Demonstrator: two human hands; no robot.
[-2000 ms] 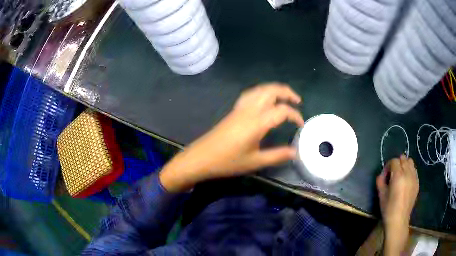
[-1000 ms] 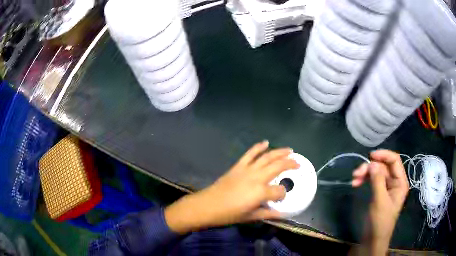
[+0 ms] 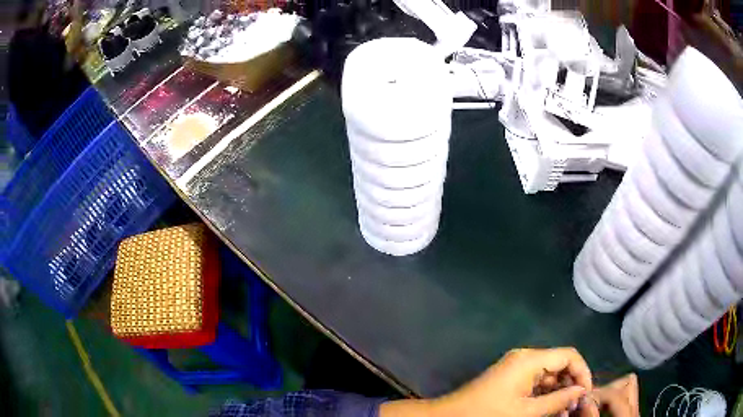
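Observation:
My left hand [image 3: 517, 384] is at the bottom edge, right of centre, with thumb and fingers curled towards each other. My right hand [image 3: 621, 397] is just right of it, mostly cut off by the bottom edge. The fingertips are close together; I cannot tell what they hold. No single round housing shows. A pile of thin pale sealing rings [image 3: 691, 402] lies at the bottom right, partly cut off. A tall stack of white housings [image 3: 401, 155] stands at the centre. A second stack [image 3: 658, 191] and a third stack [image 3: 692, 285] lean at the right.
White brackets [image 3: 558, 122] are heaped at the back right. Red and yellow rubber bands [image 3: 725, 327] lie at the right edge. A cardboard box [image 3: 244, 72] of small white parts is at the back left. A stool [image 3: 159, 281] and a blue crate [image 3: 102, 199] stand left of the table edge.
The view has swung up and left, so the stacks and rings sit lower and further right. The housing and the ring between my hands are out of sight. My hands are closer together.

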